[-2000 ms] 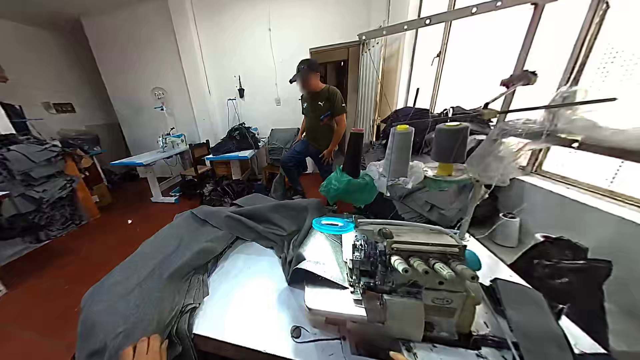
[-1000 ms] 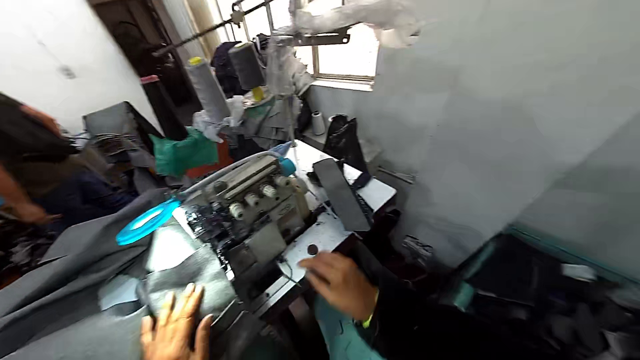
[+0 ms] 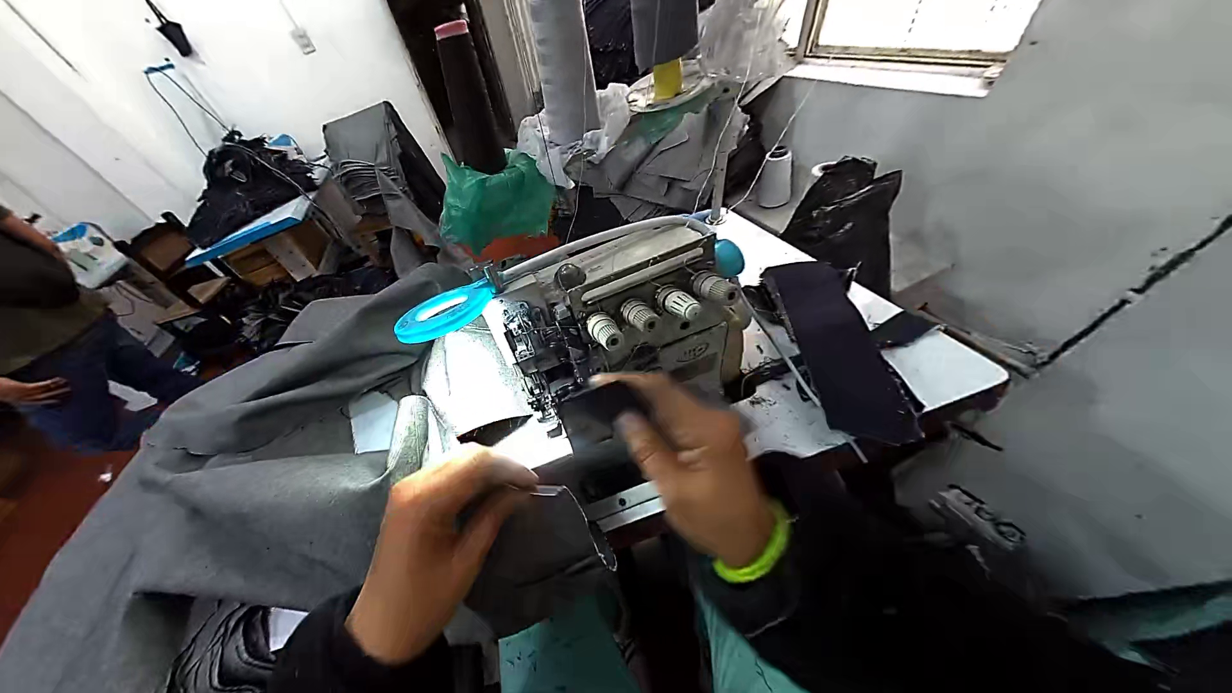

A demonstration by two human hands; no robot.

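An overlock sewing machine (image 3: 654, 308) with several white tension dials stands in the middle, a blue ring (image 3: 445, 314) at its left side. My left hand (image 3: 443, 539), low and left of the machine's front, pinches the edge of a dark grey fabric piece (image 3: 539, 549). Just in front of the machine, my right hand (image 3: 693, 462) holds a small dark piece (image 3: 606, 409), probably fabric; it is blurred. A lime-green band is on my right wrist. Large grey fabric (image 3: 279, 452) drapes over the left side of the table.
Behind the machine stand thread cones (image 3: 563, 77) and a green plastic bag (image 3: 496, 202). A dark fabric strip (image 3: 847, 356) lies on the table's right part, with a black bag (image 3: 847, 221) beyond. Another person (image 3: 58, 356) is at the far left, near a blue-edged table (image 3: 252, 229).
My left hand has lifted from lying flat on the grey fabric and now pinches an edge. My right hand now holds a dark piece before the machine. The view has swung back left.
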